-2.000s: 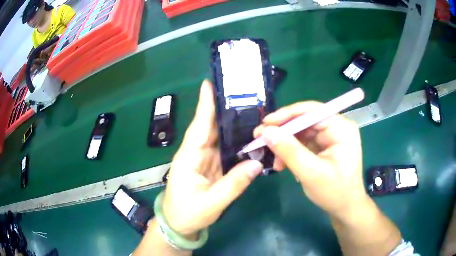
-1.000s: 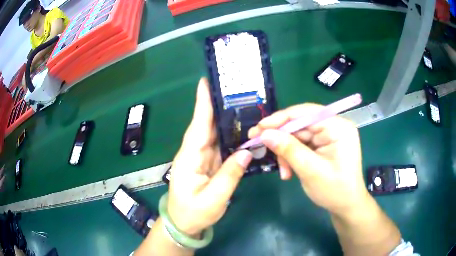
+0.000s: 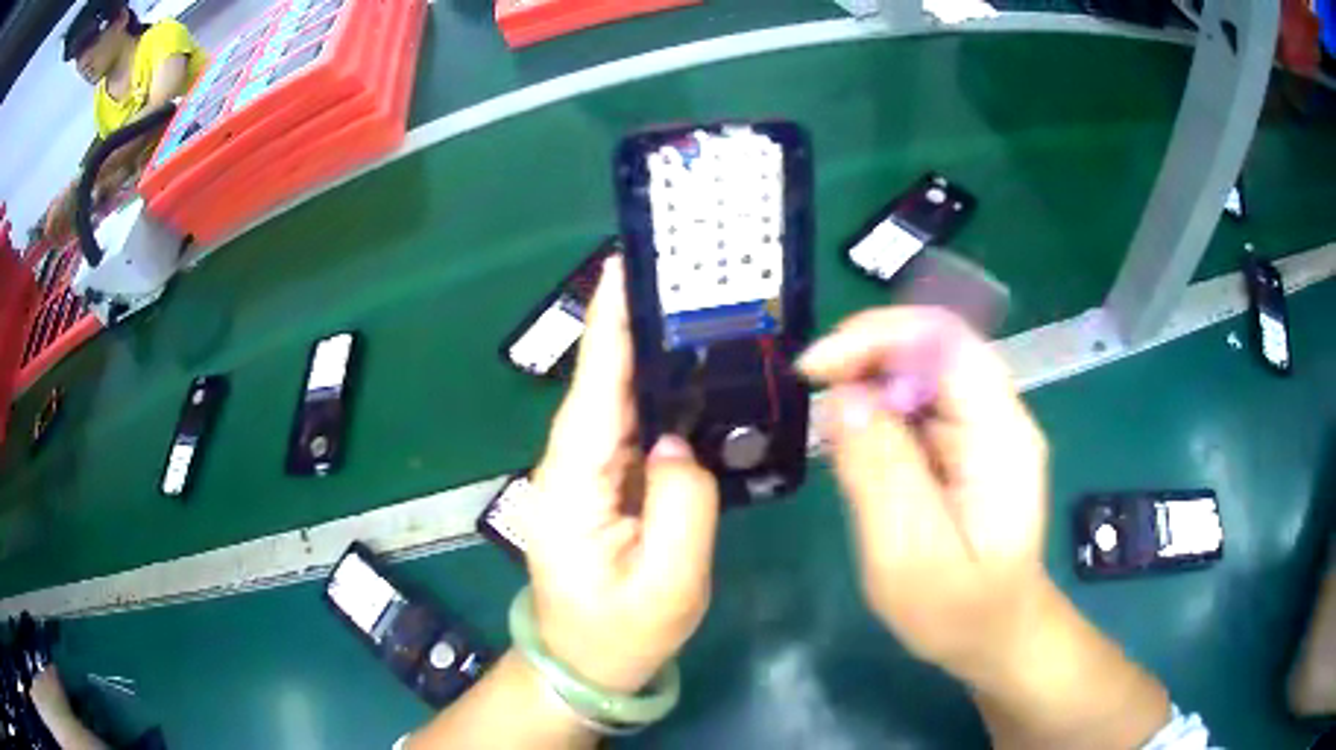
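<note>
A black phone housing [image 3: 715, 396] stands upright in front of me, with a white keypad board [image 3: 718, 220] at the top, a blue strip below it, a red wire on the right side and a round silver disc [image 3: 743, 446] near the lower end. My left hand [image 3: 623, 542] holds the housing from the left, thumb on its lower left. My right hand [image 3: 945, 498] is just right of the housing, apart from it, with the pink tweezers [image 3: 911, 384] between its fingers; the tweezers are blurred and their tip cannot be made out.
Similar housings lie on the green belt [image 3: 484, 249] and green worktop [image 3: 865, 645], divided by a pale rail [image 3: 293, 547]. A grey post [image 3: 1194, 176] stands right. Stacked red-orange trays [image 3: 293, 132] and a person in yellow [image 3: 147, 73] are upper left.
My right hand has drawn back from the housing, and the tweezers no longer point into it. My thumb has shifted left, uncovering the silver disc. Belt housings have moved left.
</note>
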